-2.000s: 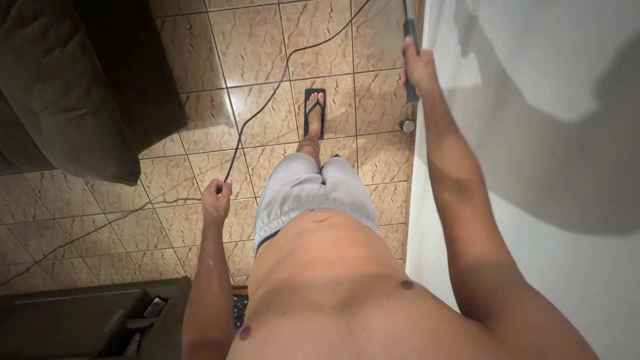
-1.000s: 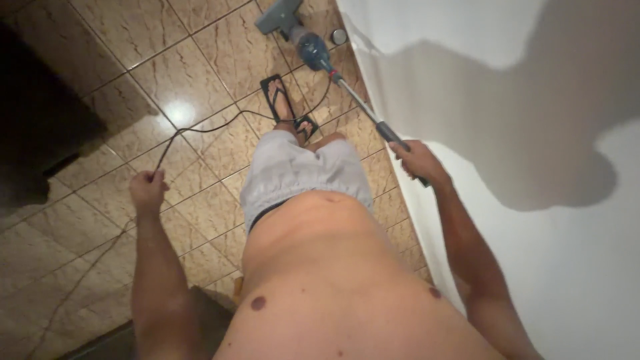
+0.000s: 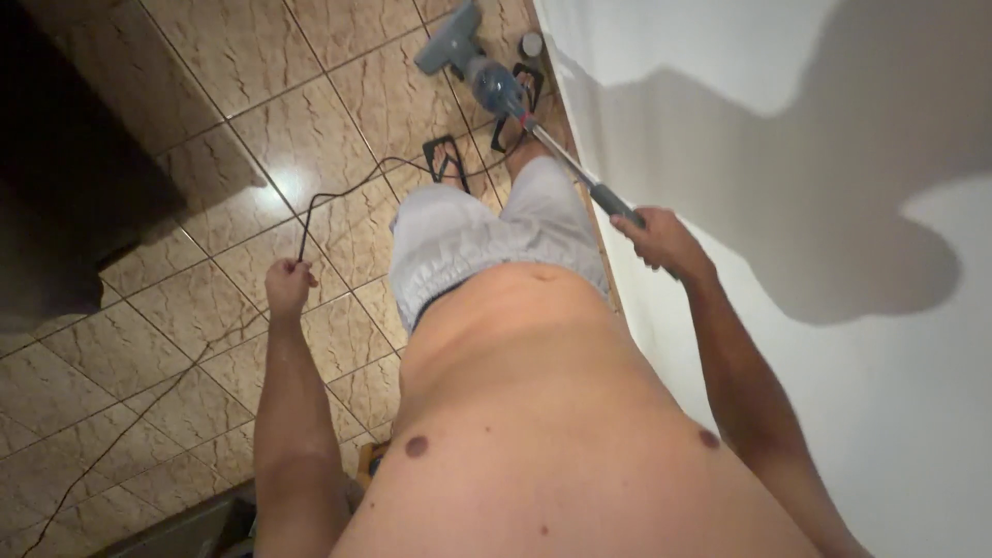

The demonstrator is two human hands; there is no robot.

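My right hand [image 3: 665, 242] is closed around the dark grip of a stick vacuum cleaner [image 3: 496, 85] beside the wall. Its metal tube slants up and left to a blue-grey body, and the grey floor head [image 3: 451, 39] is near the top of the view. Pinched in my left hand [image 3: 290, 287] is a black power cord [image 3: 349, 190]. The cord runs from there past my feet toward the vacuum; another stretch trails over the tiles to the lower left.
A white wall [image 3: 697, 155] rises on the right, with a small round doorstop-like object [image 3: 531, 44] near its base. Dark furniture [image 3: 70, 155] stands at the left, another dark piece [image 3: 186, 531] at the bottom left. My flip-flopped feet [image 3: 446, 163] are on the tiled floor.
The vacuum's body and floor head, out of view two seconds ago, have come into view at the top. My feet have stepped apart since one second ago. Both hands keep their holds.
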